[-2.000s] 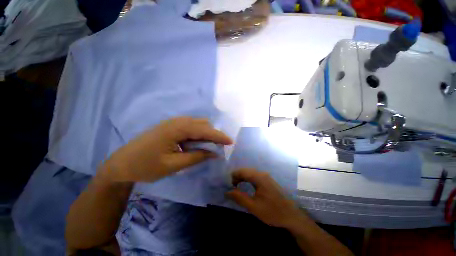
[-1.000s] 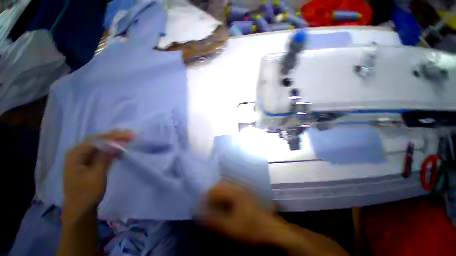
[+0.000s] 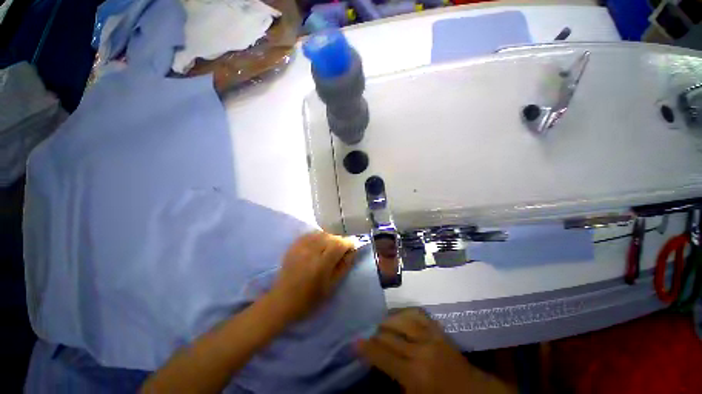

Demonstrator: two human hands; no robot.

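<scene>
The large light blue shirt panel [image 3: 131, 200] lies spread left of the machine, and its right part reaches the needle area. The white sewing machine head [image 3: 462, 138] covers the needle. My left hand [image 3: 312, 269] is at the needle area, fingers closed on the cloth beside the shiny take-up lever guard [image 3: 387, 258]. My right hand [image 3: 416, 350] is slightly blurred at the cloth's right edge, by the table's front edge; its grip is unclear. The small pocket piece cannot be told apart from the panel.
Spare light blue pieces [image 3: 535, 248] lie under the machine arm. Dark red snips [image 3: 634, 250] and red-handled scissors [image 3: 671, 269] lie at the right. Another light blue piece [image 3: 479, 35] lies behind the machine. White scraps [image 3: 223, 31] sit on a brown bundle. Red cloth [image 3: 639, 346] is below right.
My left hand has moved right to the needle area, bringing cloth over there. My right hand has shifted slightly right. The view has moved closer over the machine head.
</scene>
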